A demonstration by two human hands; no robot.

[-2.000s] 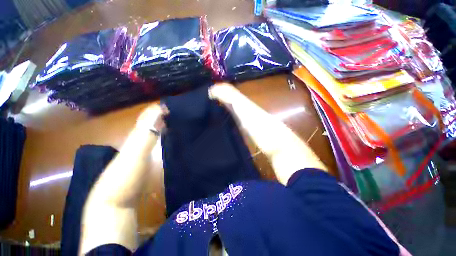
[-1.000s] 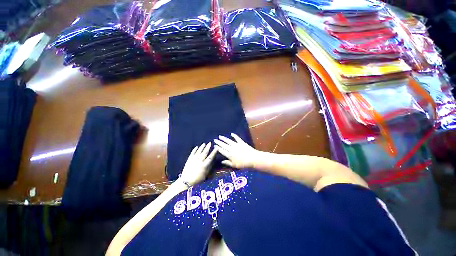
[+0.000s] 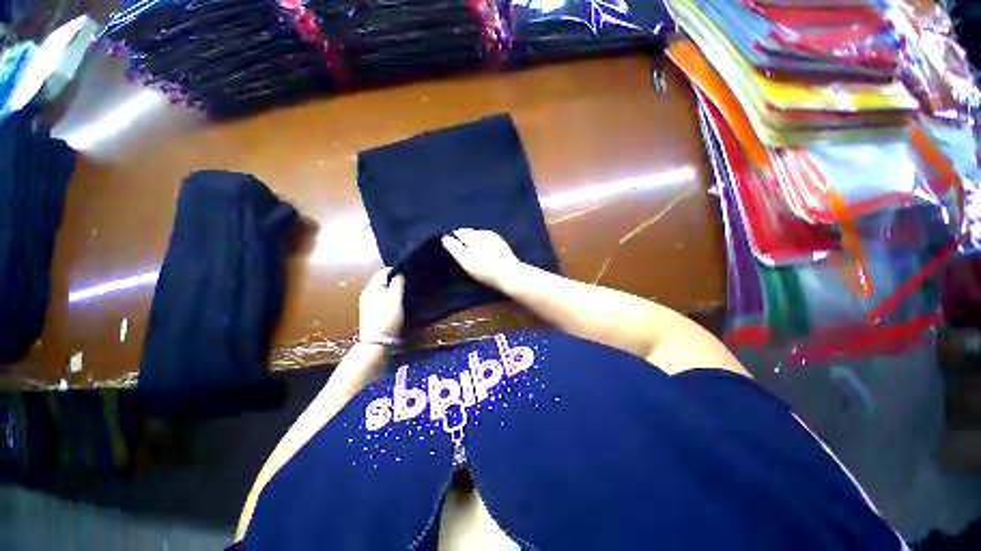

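Observation:
A dark garment [image 3: 446,178] lies as a flat strip on the brown table in front of me, its near part lifted and folding over toward the far side. My left hand [image 3: 381,306] grips the left corner of the raised edge. My right hand [image 3: 480,256] holds the same edge farther right, fingers on the cloth. The part of the garment under the raised flap is hidden.
A folded dark garment pile [image 3: 221,285] lies to the left, with a larger dark heap [image 3: 27,231] at the far left. Stacks of bagged garments [image 3: 409,48] stand along the far side. Multicoloured polybag piles [image 3: 796,140] cover the right end. The table's front edge [image 3: 323,347] is close to my body.
My hands have gone from lying flat on the garment to gripping and lifting its near edge. Earlier they were stretched out at its far end. The view has tilted down, so the far stacks sit higher.

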